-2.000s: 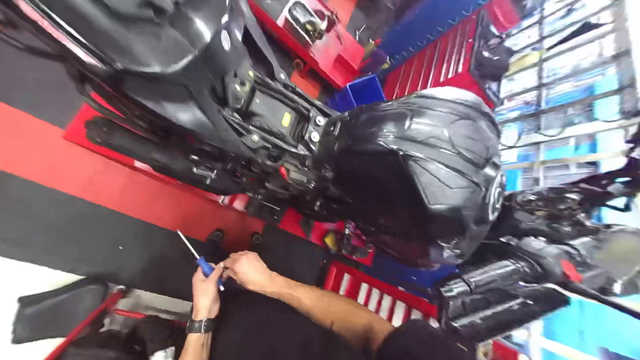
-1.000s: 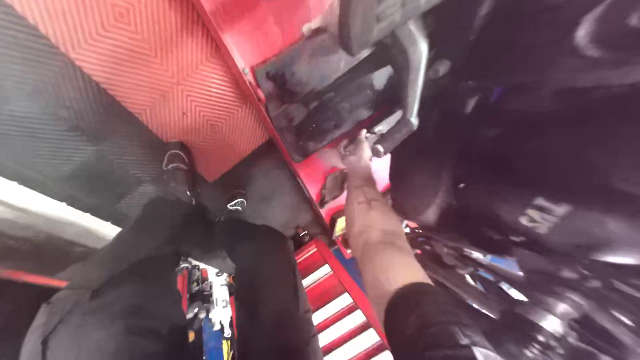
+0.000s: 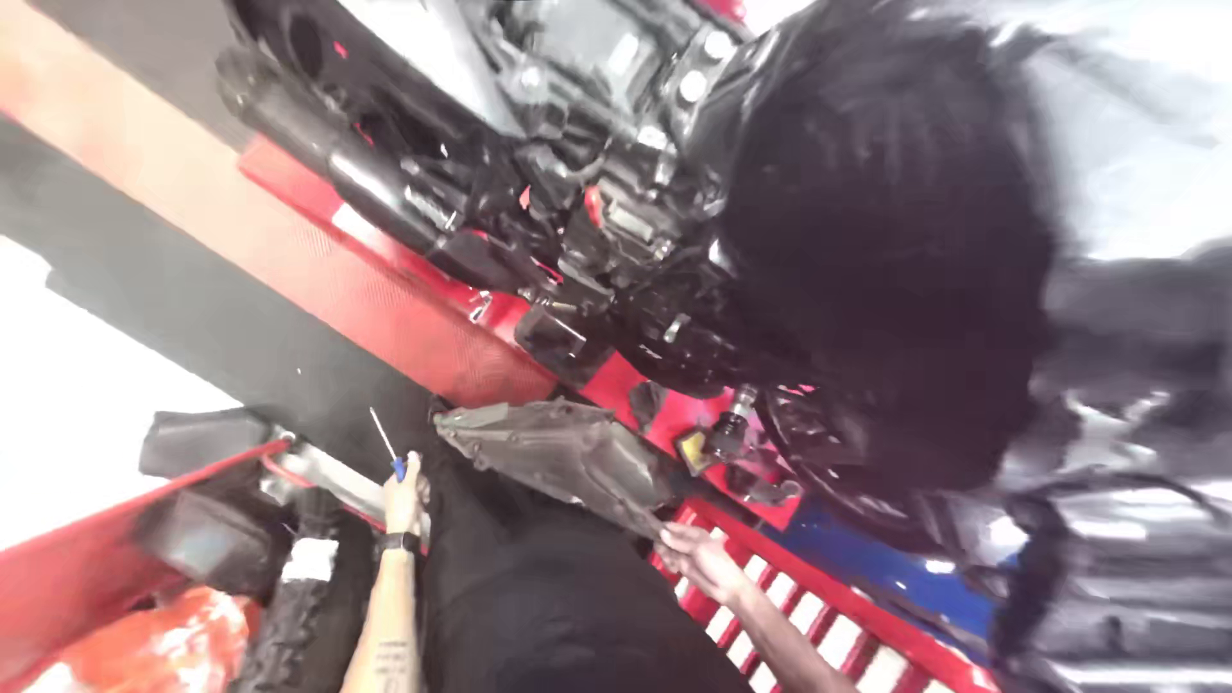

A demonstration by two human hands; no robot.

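My left hand [image 3: 406, 496] is closed around the blue handle of a screwdriver [image 3: 387, 443], its shaft pointing up and away from me. With fingers and thumb, my right hand [image 3: 705, 560] grips the narrow end of a dark plastic motorcycle panel [image 3: 563, 452], which lies across the front of my legs. Beyond the panel stands a black motorcycle [image 3: 616, 231] with its frame and mechanical parts exposed around the seat area. Its dark tank section [image 3: 885, 250] is right of those parts.
A red slatted rack [image 3: 828, 616] is at my lower right, by a blue surface [image 3: 885, 563]. The motorcycle is above a red platform [image 3: 385, 255]. At lower left, a red-edged cart [image 3: 115, 500] holds dark parts, a knobby tyre [image 3: 289, 626] and an orange bag [image 3: 144, 645].
One second ago my right hand was reaching low beside the motorcycle; now it holds the dark panel near my legs. The view has swung widely.
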